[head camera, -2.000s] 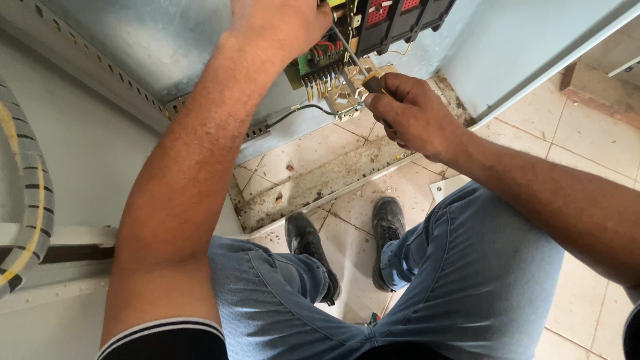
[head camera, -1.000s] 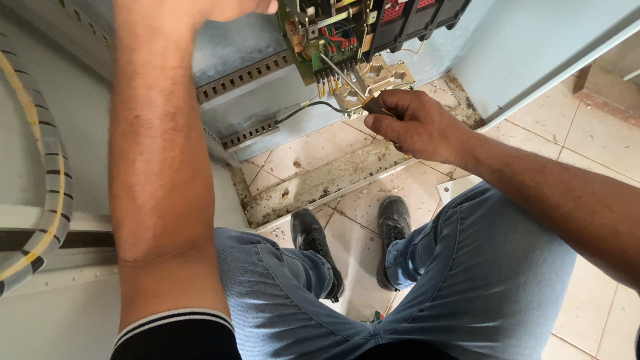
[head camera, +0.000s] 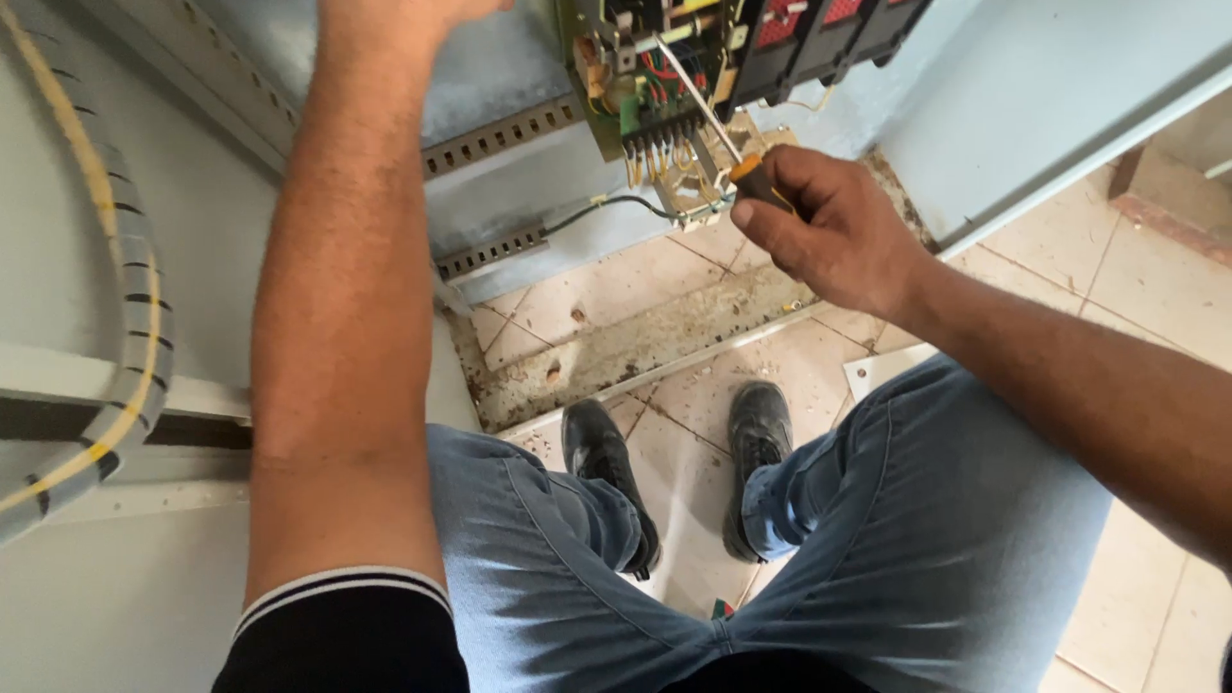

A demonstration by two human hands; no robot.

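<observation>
My right hand [head camera: 828, 226] is closed around the dark and orange handle of a screwdriver [head camera: 707, 108]. Its metal shaft points up and left across the open electrical unit [head camera: 664, 91], where a green circuit board and red wires show; whether the tip touches anything cannot be told. My left hand [head camera: 423, 12] is at the top edge, left of the unit, its fingers mostly cut off by the frame. Yellowish wires [head camera: 659, 164] hang from a terminal row at the unit's lower edge, above a pale metal bracket [head camera: 693, 192].
Slotted metal rails [head camera: 500, 140] cross the cabinet's back wall. A dark cable [head camera: 616, 202] runs from the lower rail to the bracket. At the left hangs a spiral-wrapped cable bundle [head camera: 144, 318]. The cabinet's dirty bottom sill [head camera: 616, 351] lies in front of my shoes [head camera: 597, 443].
My left hand has moved up and left, away from the screwdriver's shaft and the unit's front. My right hand still holds the screwdriver by its handle.
</observation>
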